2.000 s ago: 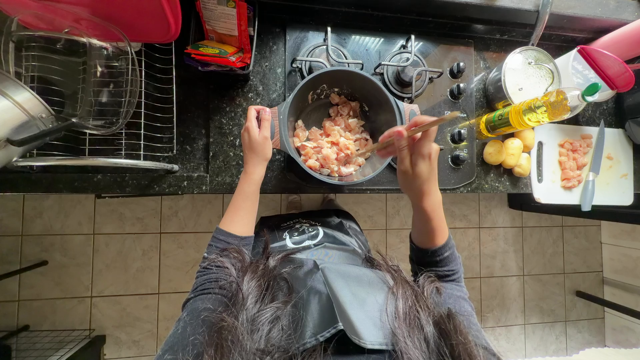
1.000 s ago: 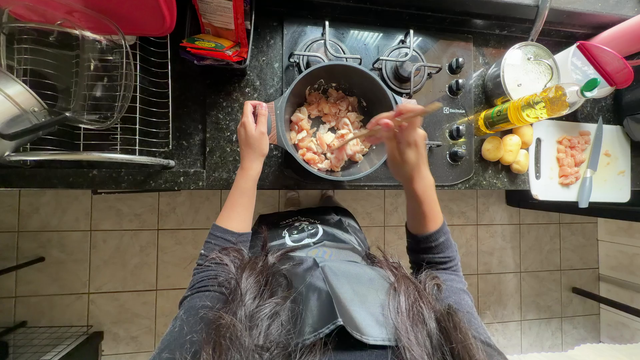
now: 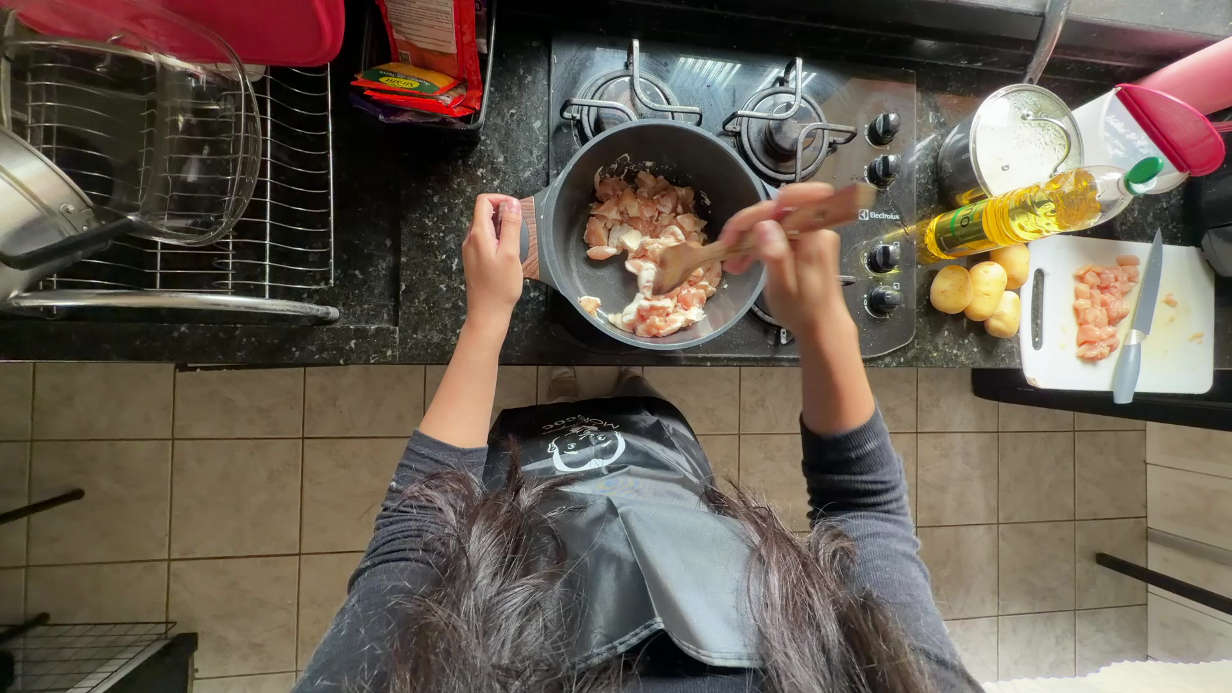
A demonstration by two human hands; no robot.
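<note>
A dark grey pot [image 3: 568,279] stands on the front left part of the black gas cooktop [image 3: 885,327]. My left hand [image 3: 494,252] grips its wood-look side handle [image 3: 529,239]. Held in my right hand [image 3: 797,255] is a wooden spatula [image 3: 707,252], its blade down among pale pink pieces of chicken [image 3: 645,207] in the pot. Some pieces are whitish. The pot's right handle is mostly hidden behind my right hand.
Right of the cooktop are potatoes [image 3: 987,289], a bottle of oil [image 3: 1020,217], a lidded metal pot [image 3: 1025,140] and a white cutting board [image 3: 1049,366] with cut meat [image 3: 1100,308] and a knife [image 3: 1141,318]. A wire dish rack [image 3: 289,173] stands left, near food packets [image 3: 423,82].
The spatula's blade has moved within the pot, and the chicken pieces have been shifted about and lie differently. My left hand has stayed on the handle.
</note>
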